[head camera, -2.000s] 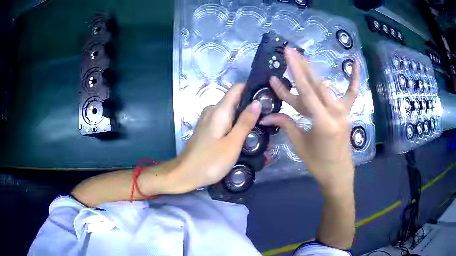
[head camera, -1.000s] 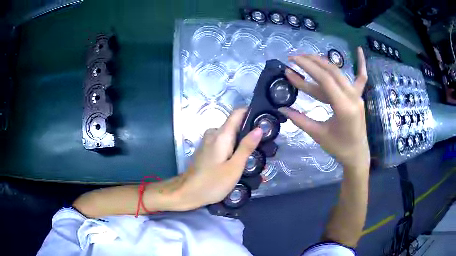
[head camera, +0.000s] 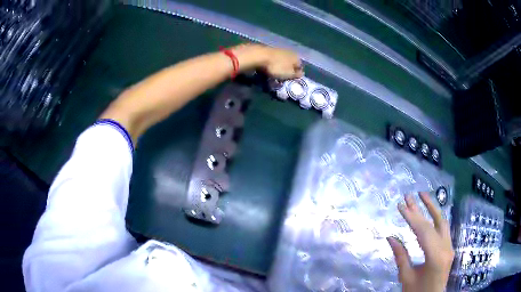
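Note:
My left hand (head camera: 284, 64) reaches to the back of the green surface and is closed on the left end of a four-position fixture (head camera: 309, 94). Two round seats with shiny rings show; my hand hides the rest. My right hand (head camera: 428, 242) is over the right part of the clear blister tray (head camera: 337, 214), fingers apart. A dark disc shows between its thumb and fingers; whether it is gripped is unclear. One round component (head camera: 441, 195) sits in the tray's right side. Another four-position fixture (head camera: 213, 162) with empty seats lies left of the tray.
A filled fixture (head camera: 415, 144) lies beyond the tray near the metal rail (head camera: 365, 94). Another filled one (head camera: 484, 187) lies farther right. A second tray with components (head camera: 479, 236) is at the right. Shiny layered plastic (head camera: 45, 51) is at the far left.
The view has turned left. My left hand has moved from over the tray to the back with the fixture. My right hand has stayed over the tray.

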